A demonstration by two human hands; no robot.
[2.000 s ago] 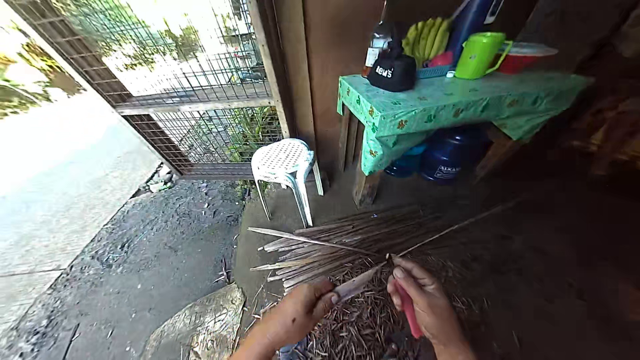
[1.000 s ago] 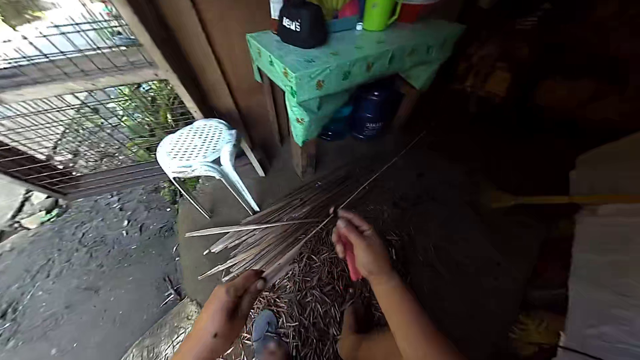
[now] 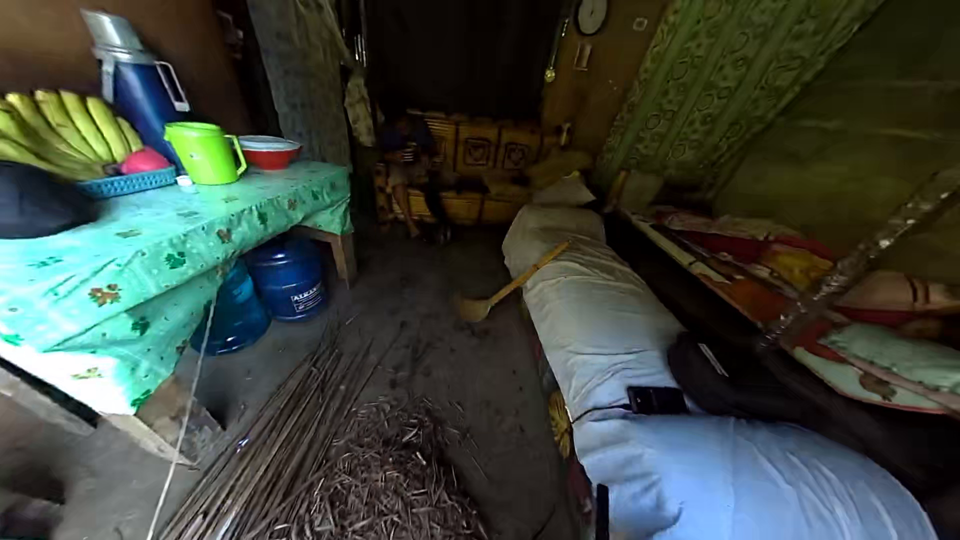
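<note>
Neither of my hands shows in the head view, so what they hold is hidden. Long thin dry sticks (image 3: 277, 427) lie in a loose bundle on the dark floor at the lower left. Beside them, at the bottom, is a heap of short dry shavings (image 3: 390, 472). One pale thin stick (image 3: 187, 420) rises steeply in front of the table with the green patterned cloth (image 3: 187, 240).
Blue water containers (image 3: 289, 281) stand under the table. A broom (image 3: 517, 281) leans on a long cloth-covered seat or pile (image 3: 630, 322) at the right, where a phone (image 3: 657, 400) lies. A person (image 3: 407, 165) sits on the wooden bench (image 3: 480, 157) at the back.
The view has swung far to the right. Both hands, seen earlier with a strip and a red-handled tool, have left the view.
</note>
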